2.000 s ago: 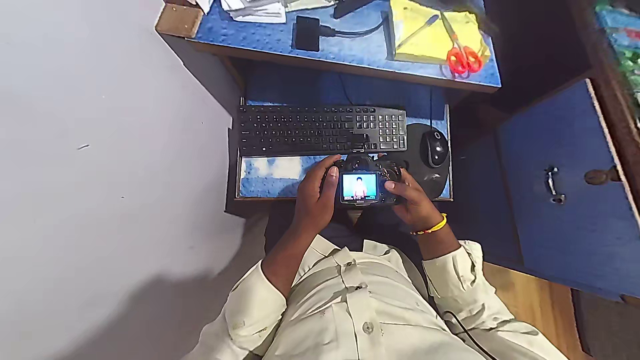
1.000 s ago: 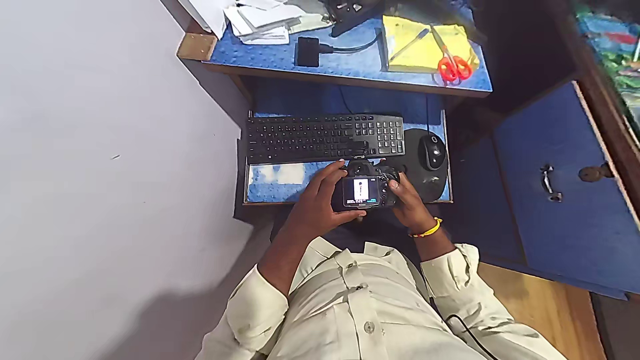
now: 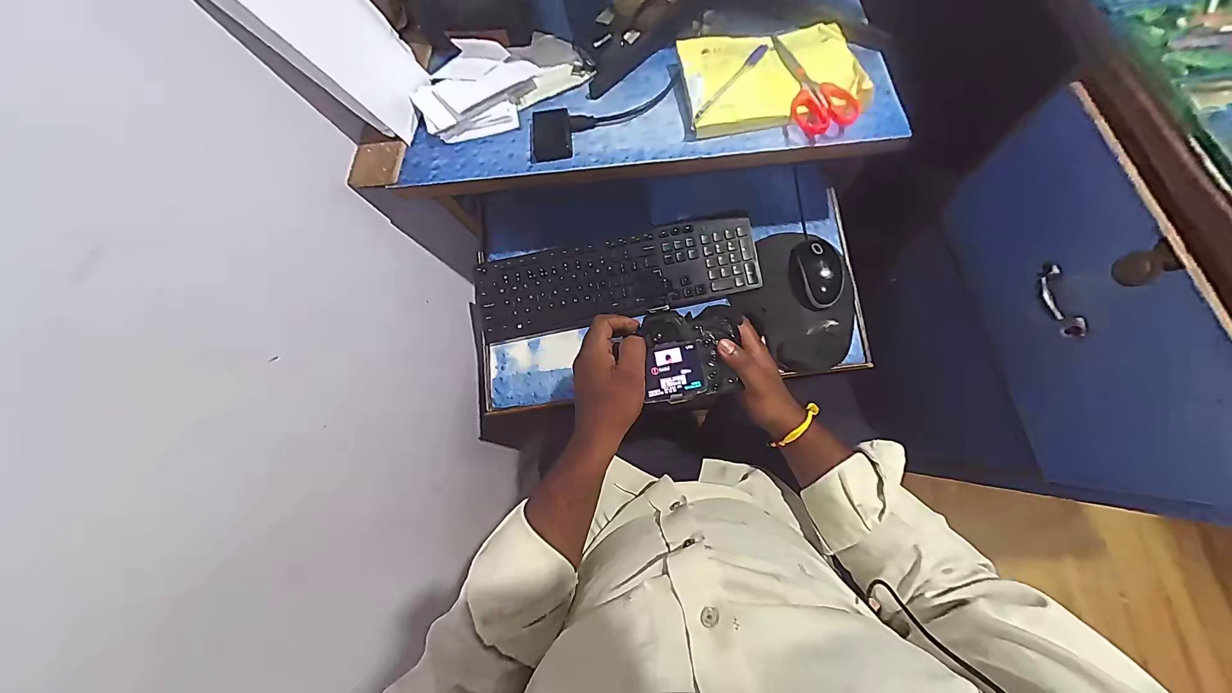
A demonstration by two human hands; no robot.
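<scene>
Between my two hands is a black digital camera (image 3: pixel 677 371) with its lit rear screen facing up at me. My left hand (image 3: pixel 611 375) grips its left side, fingers curled at the top edge. My right hand (image 3: pixel 758 380) holds the right side, with the thumb by the rear buttons and a yellow band on the wrist. Just beyond the camera lies a black keyboard (image 3: pixel 616 274) on the blue pull-out tray (image 3: pixel 534 390). A black computer mouse (image 3: pixel 818 273) rests on a dark mouse pad (image 3: pixel 818 337) to the right.
On the blue upper shelf (image 3: pixel 616 149) are white papers (image 3: pixel 476 91), a small black box (image 3: pixel 551 135) with a cable, a yellow packet (image 3: pixel 722 82), a pen (image 3: pixel 731 81) and red-handled scissors (image 3: pixel 818 101). A blue cabinet door (image 3: pixel 1107 385) stands at right, a pale wall (image 3: pixel 192 337) at left.
The picture on the camera's screen has changed twice. My left hand's fingers were spread along the camera's left side a second ago and are now curled at its top left. The view has tilted somewhat.
</scene>
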